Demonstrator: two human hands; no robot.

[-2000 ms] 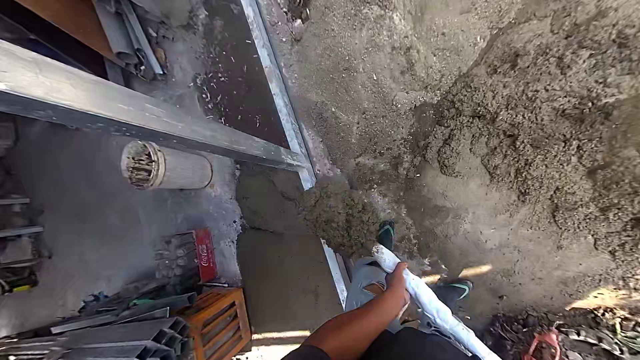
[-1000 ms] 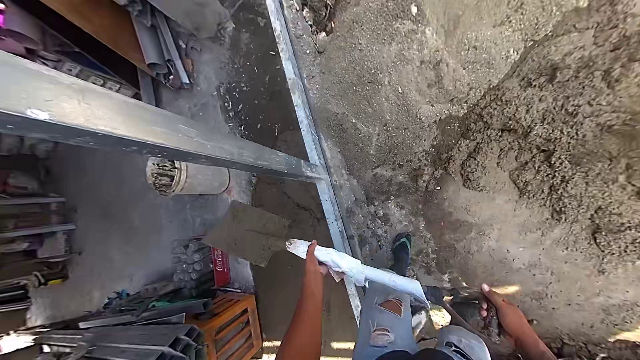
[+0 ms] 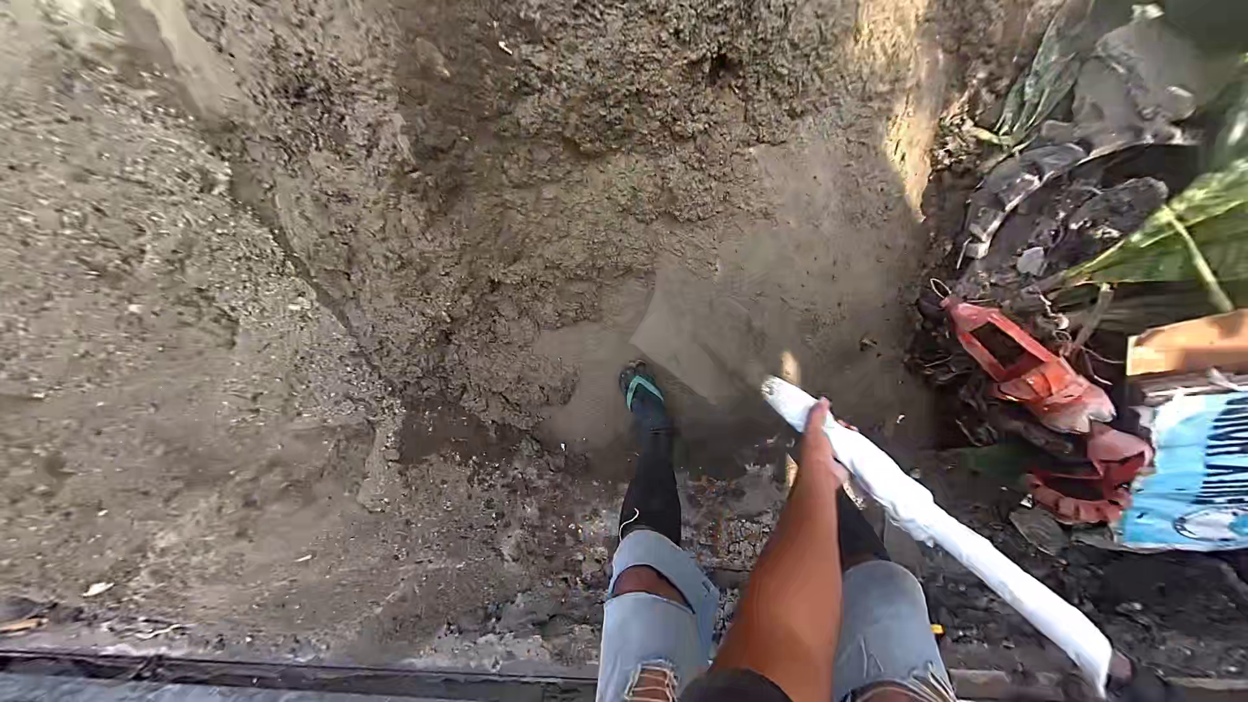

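Observation:
My left hand [image 3: 827, 444] is closed round the white-wrapped shaft of a shovel [image 3: 936, 526]. The shovel's flat, mud-grey blade [image 3: 687, 341] lies low over the wet cement mix [image 3: 604, 205], just ahead of my sandalled foot, and its colour blends with the mix. At the lower right, my right hand [image 3: 1123, 671] is in shadow at the far end of the shaft; only a small part of it shows, and it appears to grip there.
Rough heaped mix fills the top middle. Broken red plastic pieces [image 3: 1033, 375], a blue and white printed sack [image 3: 1189, 478], rubble and green leaves [image 3: 1180, 229] lie at the right. A metal edge [image 3: 292, 673] runs along the bottom left.
The view has swung far from the metal frame and bucket towards the heap. The shovel blade, over the smooth strip by the metal rail a second ago, is now at the mix.

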